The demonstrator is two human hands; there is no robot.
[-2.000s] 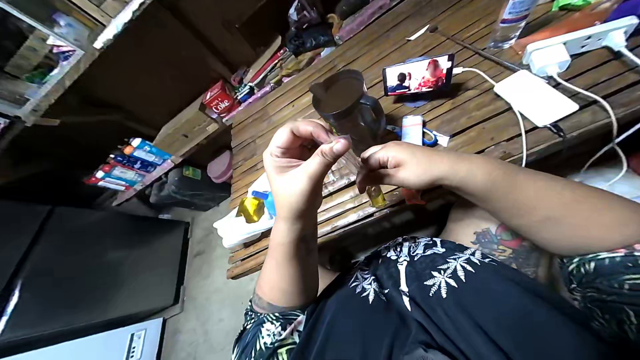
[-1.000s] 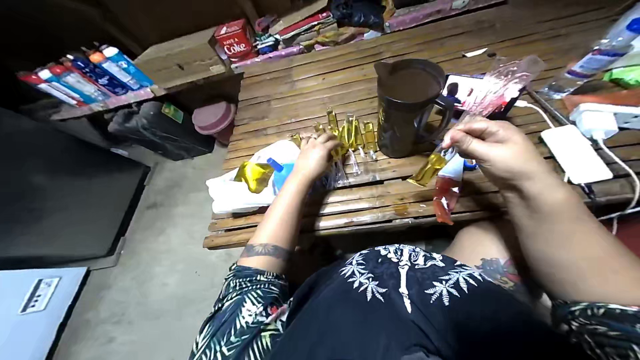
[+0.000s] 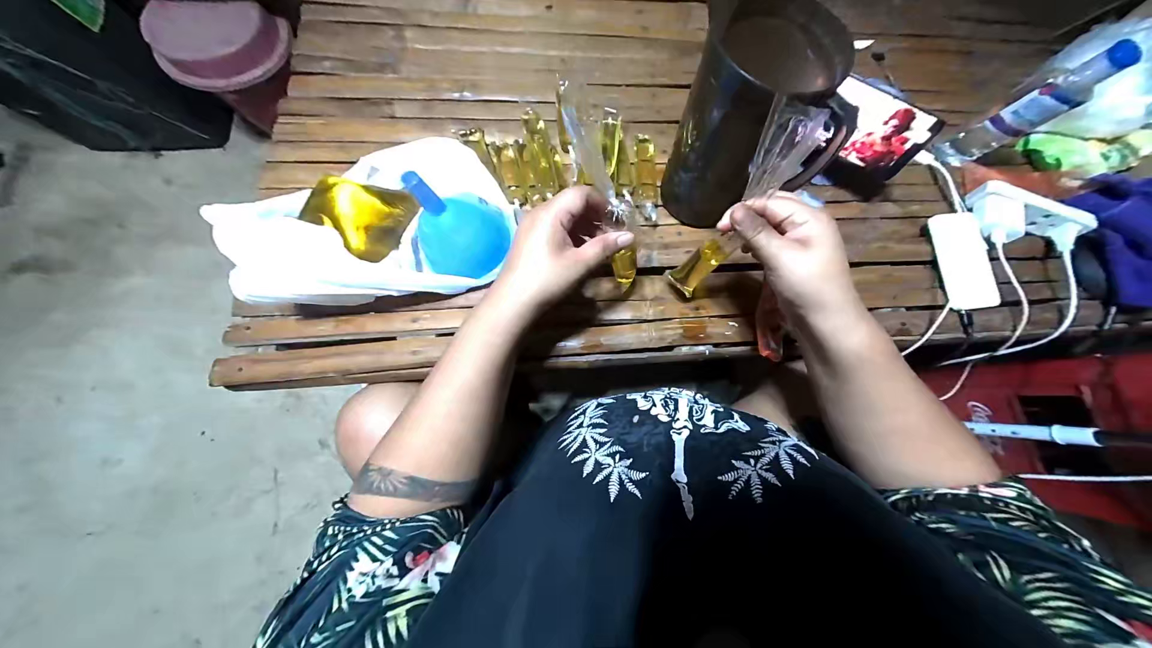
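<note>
My left hand grips a narrow clear plastic bag with yellow liquid in its lower end. To its right, my right hand pinches another such bag by its gathered plastic, its filled end low over the slats. Behind my left hand several small filled bags lie in a group on the bamboo table. A dark pitcher stands behind and between the hands. At the left, a blue funnel and a larger bag of yellow liquid rest on a white plastic bag.
A phone with a lit screen leans beside the pitcher. At the right are a white power bank, a power strip with cables, and a plastic bottle. A red packet hangs at the table's front edge.
My left hand has moved from the group of filled bags toward my right hand and now holds one bag. My right hand still holds its bag. The view has shifted down and closer.
</note>
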